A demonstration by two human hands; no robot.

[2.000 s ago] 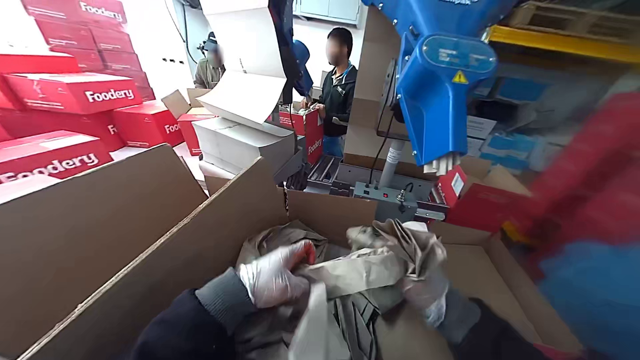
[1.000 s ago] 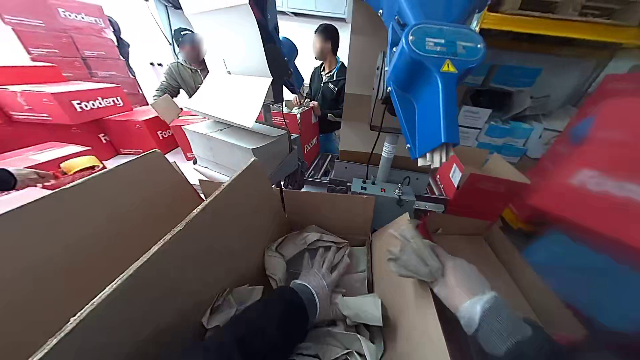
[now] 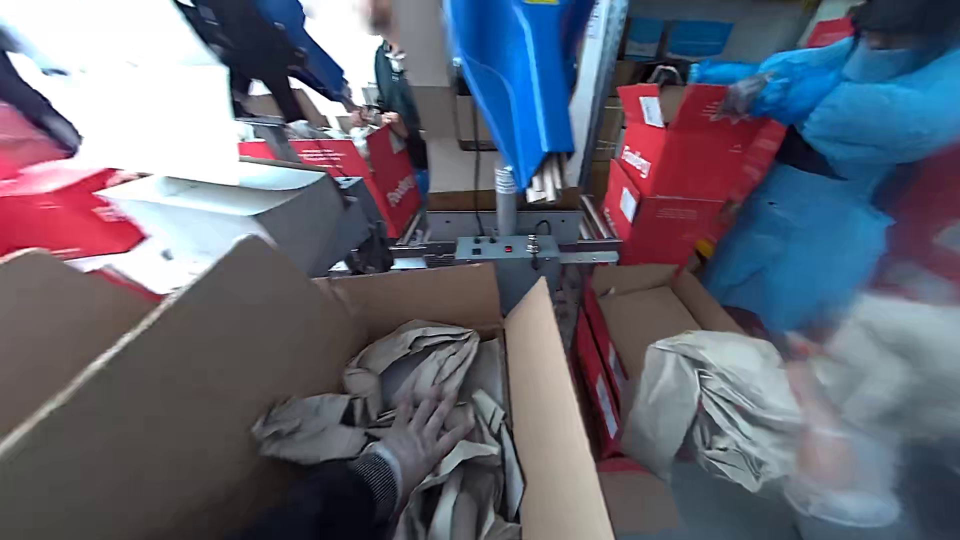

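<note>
My left hand (image 3: 420, 442), in a translucent glove, lies flat with fingers spread on crumpled brown packing paper (image 3: 315, 427) inside a large cardboard box (image 3: 412, 300). Over the open red carton (image 3: 641, 322) to the right, my right hand (image 3: 821, 450) is blurred and gloved. It grips a crumpled wad of brown paper (image 3: 712, 405) at the wad's right side. Part of that carton's inside is hidden by the wad.
A blue paper dispenser (image 3: 517, 82) hangs ahead, above a grey control box (image 3: 506, 247). A stack of fanfold paper (image 3: 240, 202) stands ahead left. At right, a person in blue (image 3: 847, 112) touches stacked red cartons (image 3: 675, 165). Another person (image 3: 397, 90) stands behind.
Two seconds ago both hands were on paper in the large box. My right hand has moved right, out over the red carton, with paper. The view has swung right, and a person in blue shows there.
</note>
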